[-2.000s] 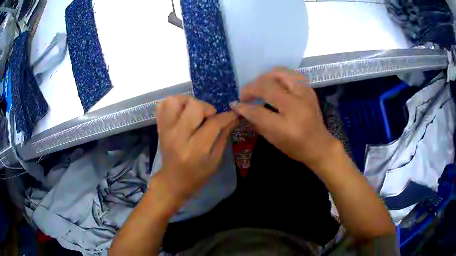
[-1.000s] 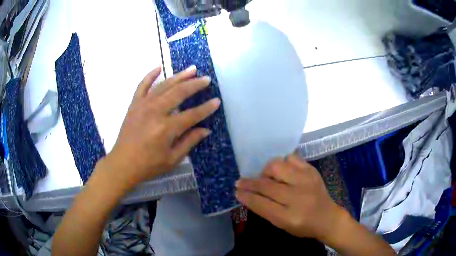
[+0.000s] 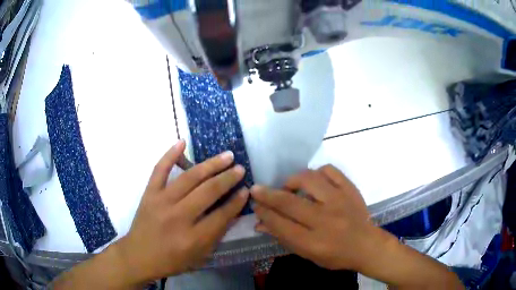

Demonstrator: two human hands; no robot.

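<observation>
A speckled navy strip [image 3: 212, 113] lies along the left edge of a pale grey rounded cloth piece [image 3: 288, 133] under the sewing machine head [image 3: 266, 34]. My left hand [image 3: 181, 215] lies with spread fingers on the strip's near end. My right hand [image 3: 317, 215] grips the near edge of the grey piece beside the strip, fingers bent, with the two hands' fingertips almost touching. The needle point is hidden behind the machine head. The near ends of both layers are partly covered by my fingers.
Another navy strip [image 3: 79, 164] lies on the white table to the left, with more navy strips [image 3: 17, 192] at the far left. A bunched navy-and-grey bundle [image 3: 481, 116] is at the right. A tape measure [image 3: 418, 204] runs along the table edge. Grey-white cloth [image 3: 464, 226] hangs below right.
The strip and grey piece have moved away from me under the machine head, and less of them shows. My left hand is now at the strip's near end. The view has shifted, showing more of the machine.
</observation>
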